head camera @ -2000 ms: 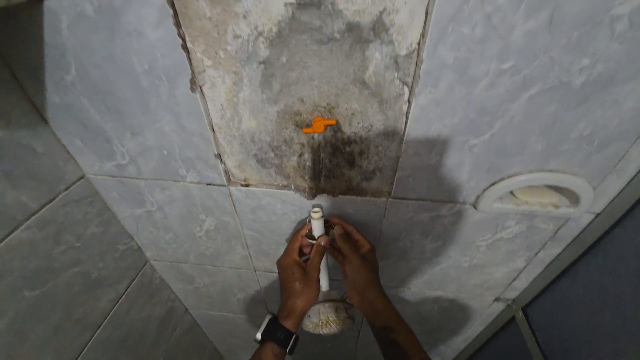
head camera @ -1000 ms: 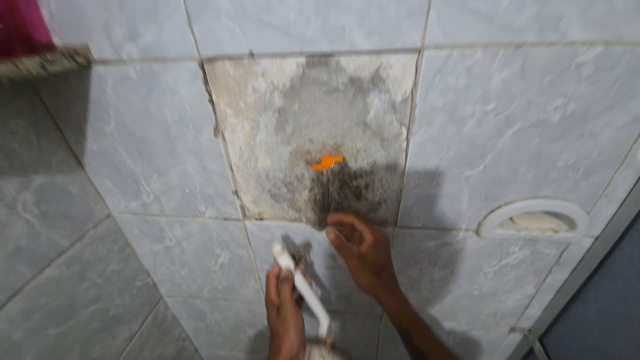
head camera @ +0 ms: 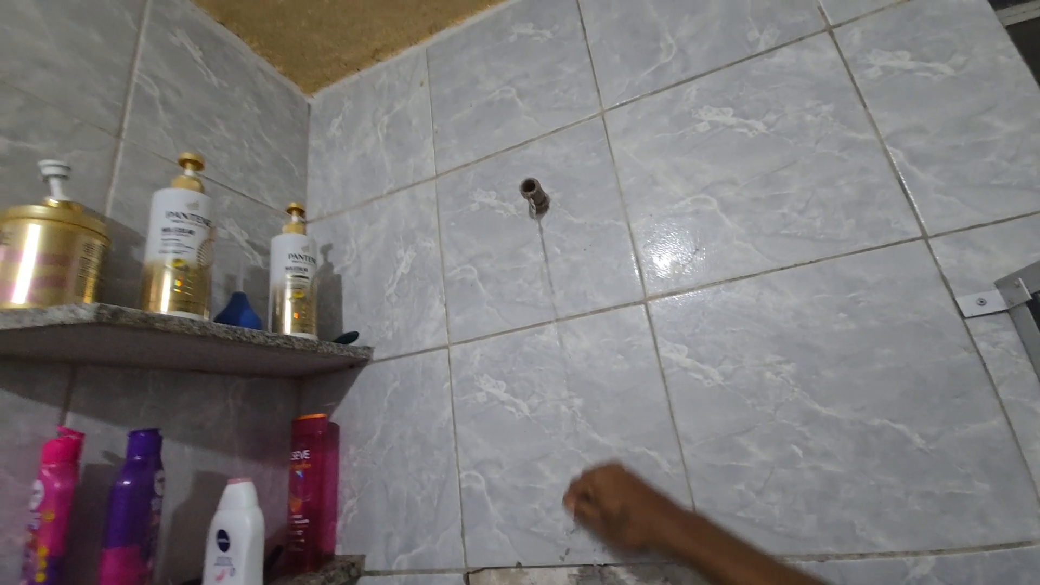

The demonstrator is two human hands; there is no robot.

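Note:
My right hand (head camera: 613,504) is raised in front of the grey marbled wall tiles (head camera: 561,406), low and right of centre. Its fingers are curled and blurred, so whether anything is in them cannot be told. Well above it, a short pipe stub (head camera: 532,195) sticks out of a tile, with a dark streak running down below it. Just under the hand, the top edge of the bare patch without tile (head camera: 544,575) shows at the bottom of the view. My left hand is out of view.
At the left, a granite corner shelf (head camera: 195,341) bears pump bottles (head camera: 177,252), a gold jar (head camera: 53,256) and a blue bulb-shaped item (head camera: 238,311). Several bottles (head camera: 134,504) stand below on a lower shelf (head camera: 325,569). A metal bracket (head camera: 981,303) sticks out at the right edge.
The view has swung up to the upper wall. My left hand and the white pipe, held in it a second ago, have left the view. My right hand was at the bare patch's lower edge then.

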